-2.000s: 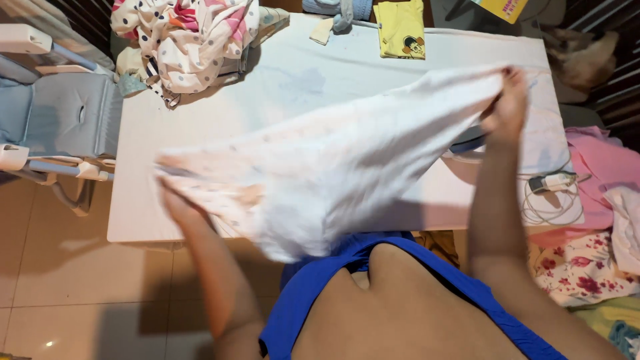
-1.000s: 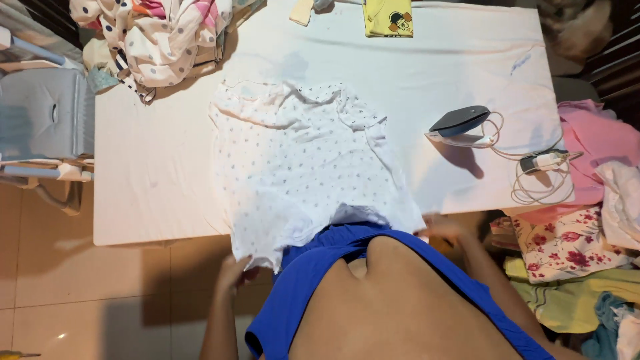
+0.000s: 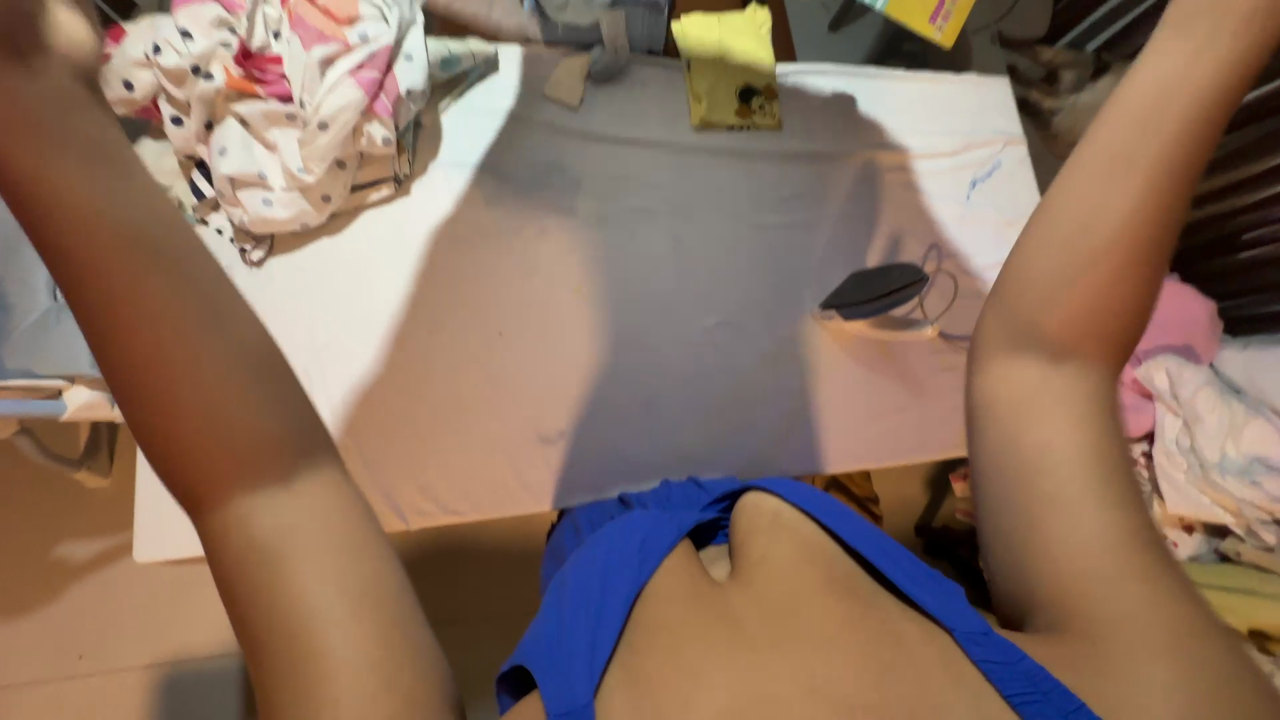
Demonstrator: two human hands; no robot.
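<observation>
Both my arms are raised and spread. Part of my left hand (image 3: 50, 35) shows, blurred, in the top left corner, near the heap of polka-dot and pink fabric (image 3: 290, 130); whether it holds anything cannot be told. My right forearm runs out past the top right corner, so that hand is hidden from view. No white dotted garment can be seen in the frame. A clothes iron (image 3: 875, 292) with a dark upper part rests on the white cloth-covered table (image 3: 480, 400), its cord looped behind it. At the far edge lies a folded yellow garment (image 3: 730, 75) with a cartoon print.
Grey folded cloth (image 3: 600, 25) lies at the table's far edge, with a small beige piece (image 3: 568, 82) beside it. Pink cloth (image 3: 1180, 330) and pale crumpled cloth (image 3: 1210, 440) are heaped to the right. Part of a grey-blue chair (image 3: 45, 310) stands left.
The white dotted garment, spread at the table's near side a second ago, is out of view. My hands have moved from the near edge up towards the frame's top corners. Shadows now cover the table.
</observation>
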